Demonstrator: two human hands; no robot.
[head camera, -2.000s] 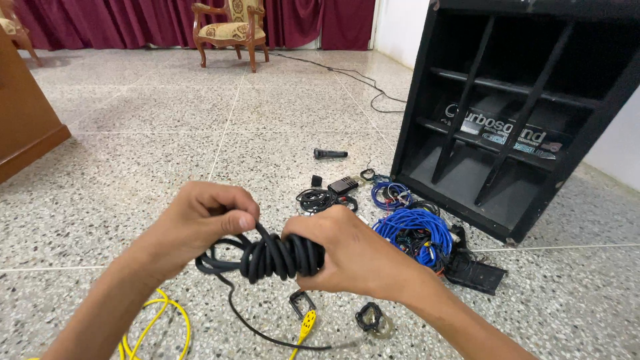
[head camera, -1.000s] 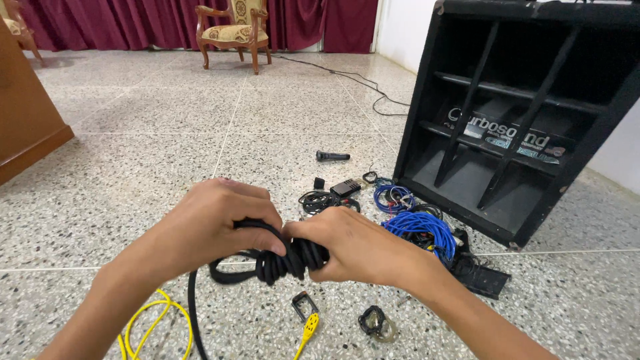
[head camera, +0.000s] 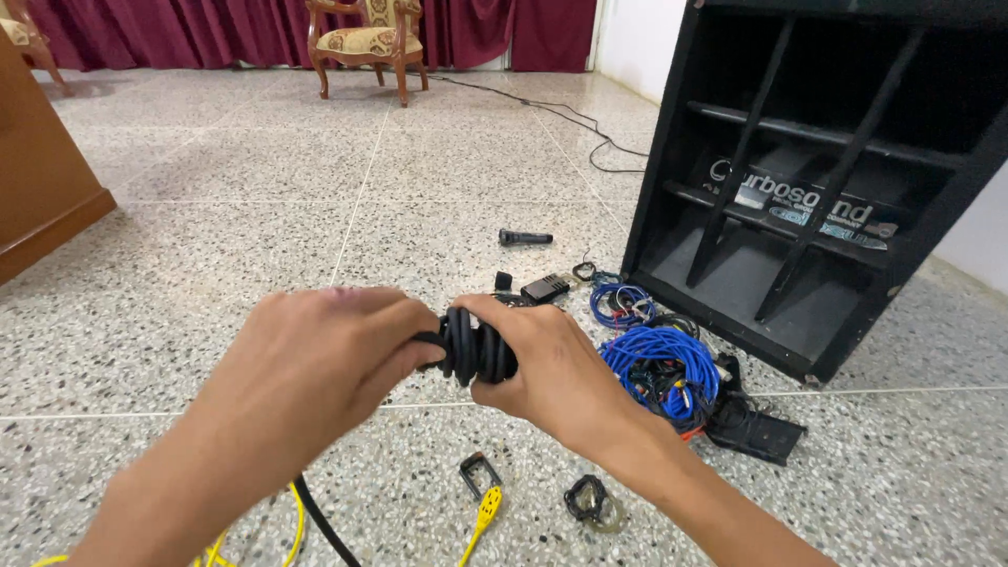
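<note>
A thick black cable (head camera: 466, 346), wound in tight turns into a bundle, is held up in front of me above the floor. My right hand (head camera: 543, 362) grips the bundle's right end. At its left end, my left hand (head camera: 339, 354) pinches the cable between thumb and fingers. A loose length of the same black cable hangs below my left wrist to the bottom edge. On the floor beneath lie a yellow extension cord's outlet end (head camera: 490, 504), a black rectangular frame-like piece (head camera: 479, 475) and a small coil of black and clear cord (head camera: 587, 499).
Coiled blue cables (head camera: 669, 370) lie beside a large black speaker cabinet (head camera: 787, 189) at right. A microphone (head camera: 526, 237) and a black box-shaped device (head camera: 544, 288) rest on the speckled floor. Behind stand a wooden armchair (head camera: 370, 43) and, at left, wooden furniture (head camera: 47, 157).
The bundle's loops that stuck out at left one second ago no longer show. My left hand has moved slightly lower, and the hanging cable length has shifted right.
</note>
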